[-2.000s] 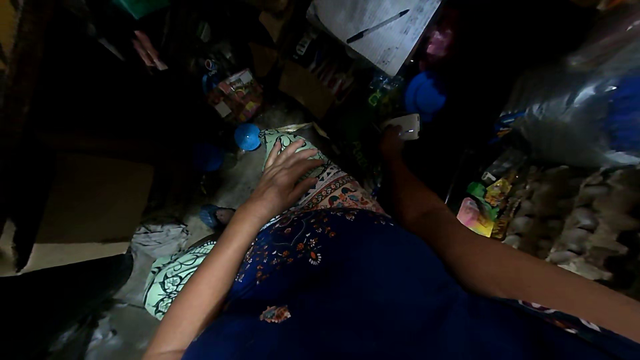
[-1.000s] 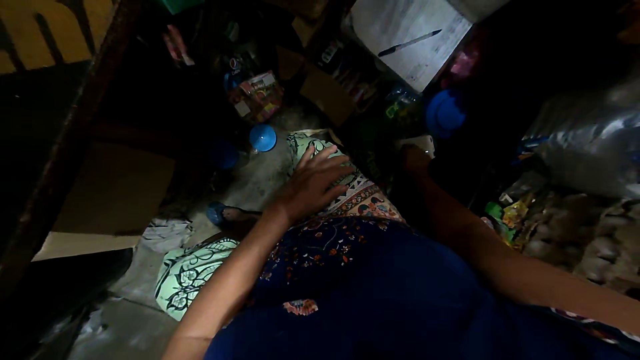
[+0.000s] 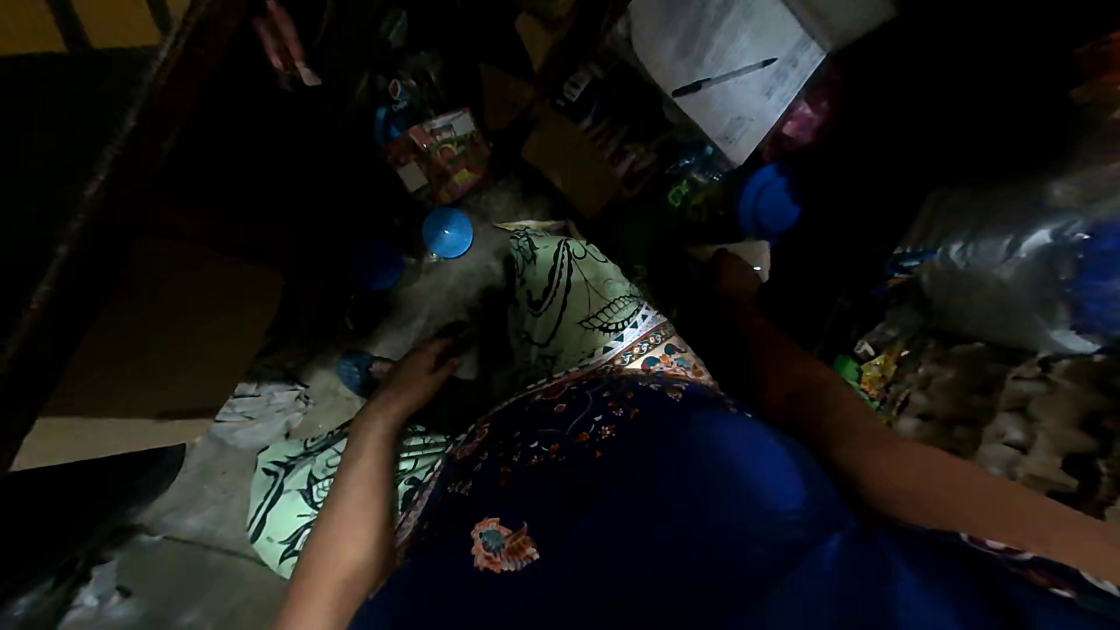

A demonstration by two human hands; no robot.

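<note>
My left hand [image 3: 420,372] hangs over the gap between my knees, above the floor, its fingers partly in shadow; I see nothing in it, though its underside is hidden. The pale green patterned cloth [image 3: 569,297] over my lap lies to its right. My right hand [image 3: 735,276] is stretched forward in the dark, at a small pale flat object [image 3: 751,255]; whether the fingers grip it or only rest on it I cannot tell. Just beyond that hand is a round blue object [image 3: 768,201]. A pen [image 3: 724,77] lies on a sheet of paper [image 3: 744,39] further forward.
A small blue round container [image 3: 447,233] stands on the concrete floor [image 3: 420,302] ahead. Behind it are a printed packet [image 3: 451,153] and cardboard [image 3: 569,157]. Egg trays [image 3: 1041,420] and a clear plastic bag [image 3: 989,262] are at the right. A cardboard box [image 3: 166,324] is at the left.
My left hand has left the cloth on my lap and moved back and left, over the gap between my knees. My right hand stays by the pale object.
</note>
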